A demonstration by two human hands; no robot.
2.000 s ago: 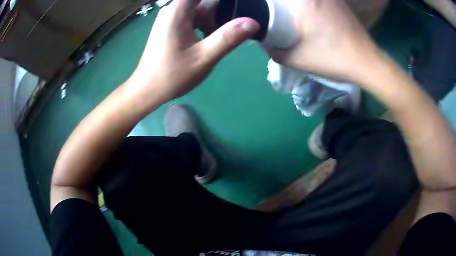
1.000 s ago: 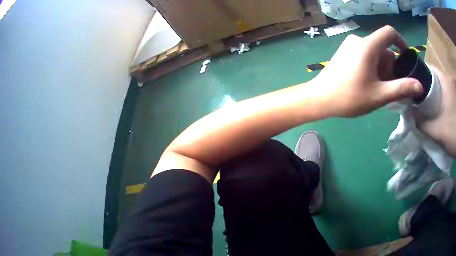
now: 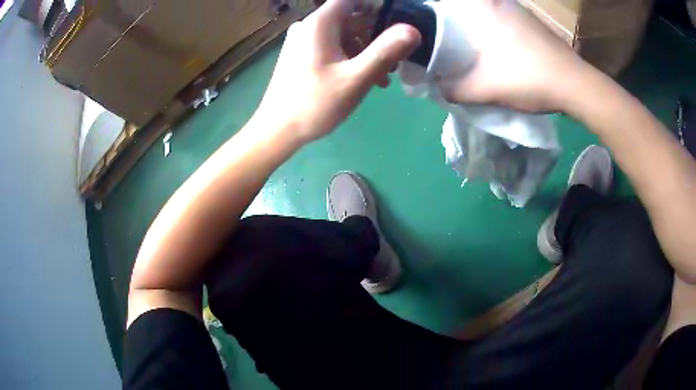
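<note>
A black cylinder [image 3: 407,21] is held between my two hands at the top of the view. A white cloth [image 3: 500,148] is wrapped round its right end like a band, and its tail hangs down over the floor. My left hand [image 3: 343,65] grips the left end, with the thumb lying on the cylinder. My right hand [image 3: 511,65] is closed round the cloth-covered end. The fingertips of both hands are partly hidden or cut off by the top edge.
A large brown carton [image 3: 153,57] on a wooden pallet [image 3: 114,171] stands at upper left beside the pale wall [image 3: 46,228]. Another brown carton [image 3: 599,30] is at upper right. White scraps [image 3: 168,143] lie on the green floor [image 3: 305,179]. My grey shoes [image 3: 351,196] are below the hands.
The view has swung right since one second ago, so both hands and the cylinder now show near the top middle. The hands keep hold of cylinder and cloth.
</note>
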